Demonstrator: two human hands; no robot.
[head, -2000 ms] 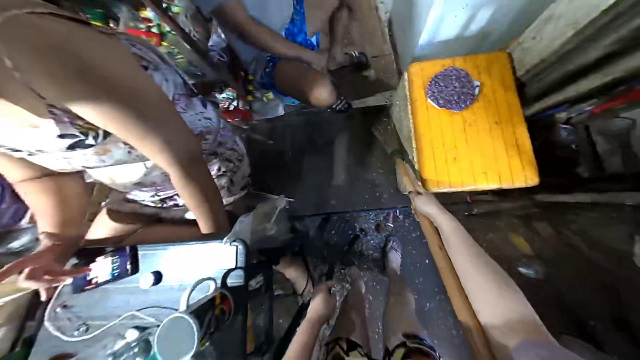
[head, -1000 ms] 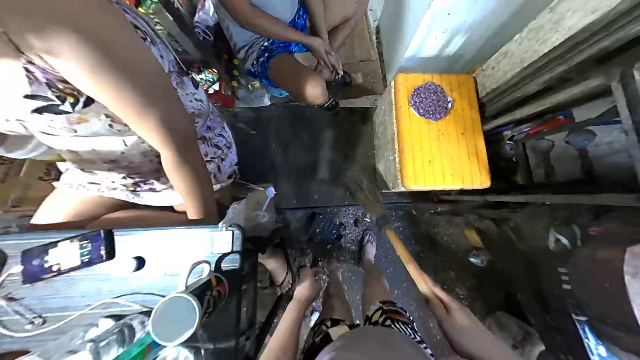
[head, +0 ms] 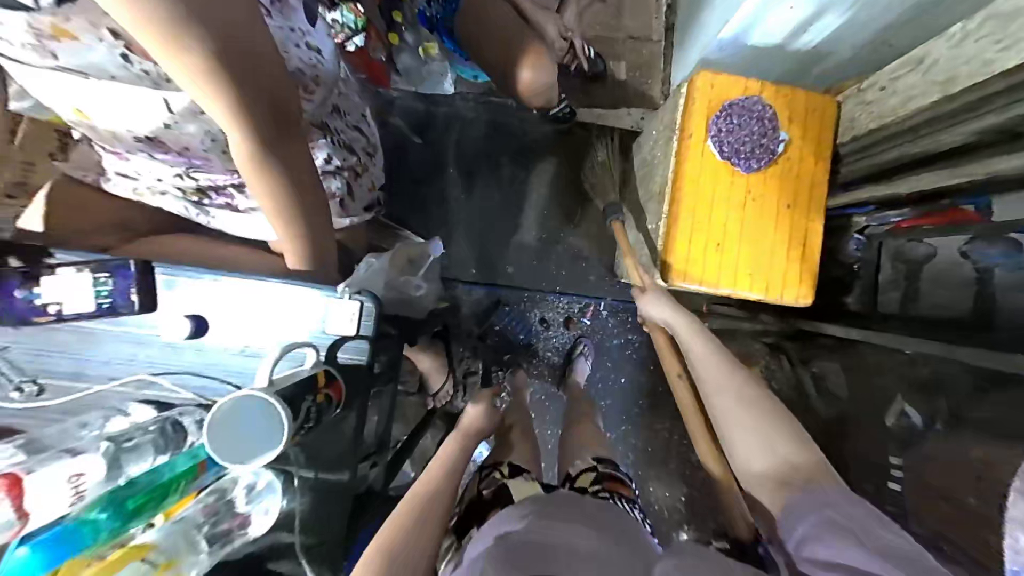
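My right hand [head: 658, 306] grips the wooden handle of a broom [head: 680, 384]. The broom's bristles [head: 602, 170] rest or hover over the dark floor beside the yellow-topped block. My left hand [head: 480, 412] is closed around a dark handle that leads toward a dark dustpan [head: 512, 324]; the dustpan is hard to make out against the floor. Scattered debris [head: 572, 316] lies around it, close to my feet in slippers.
A white mug [head: 246, 428], plastic bottles [head: 232, 512] and a phone [head: 80, 290] are on the table at left. A person in a floral garment is beside it; another sits beyond. The yellow slatted top [head: 744, 232] bears a round purple mat [head: 746, 134].
My right hand and the broom have moved forward; the bristles are now farther out, beside the yellow-topped block. My left hand keeps its hold low in front of me.
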